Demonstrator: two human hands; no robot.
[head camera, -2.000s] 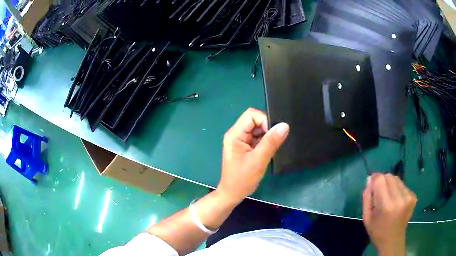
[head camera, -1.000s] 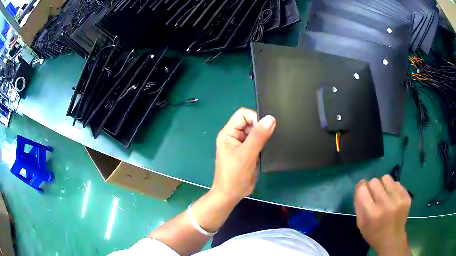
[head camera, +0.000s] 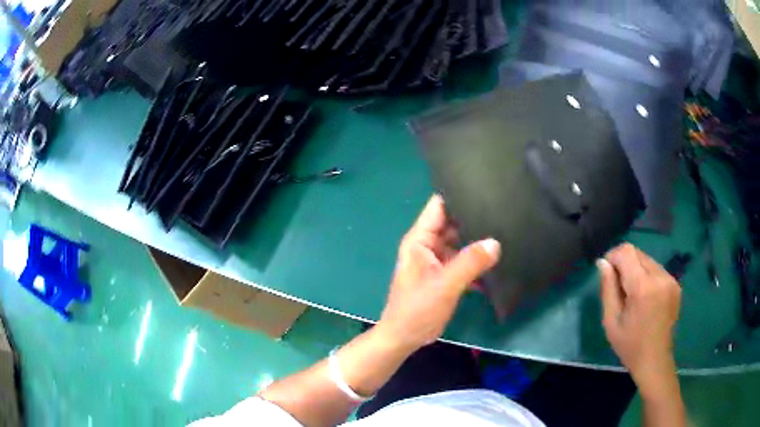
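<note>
A thin black rear housing panel (head camera: 508, 183) is held tilted above the bench, outer face up, with light holes and a raised mount boss. My left hand (head camera: 437, 271) grips its lower left edge between thumb and fingers. My right hand (head camera: 640, 304) is at the panel's lower right corner with fingers curled; blur hides whether it holds the panel, a cable or nothing. No coloured lead wires show on the panel now.
Black panels with cords (head camera: 221, 158) fan out at the left, more along the far bench. Smooth unwired covers (head camera: 658, 150) overlap behind the held panel. A cable bundle (head camera: 717, 125) with orange ends is at far right. A carton (head camera: 242, 300) and blue stool (head camera: 54, 271) stand below the bench edge.
The panel has turned clockwise and tilted. The coloured leads that stuck out below the boss are gone from sight. My right hand has moved up to the panel's corner.
</note>
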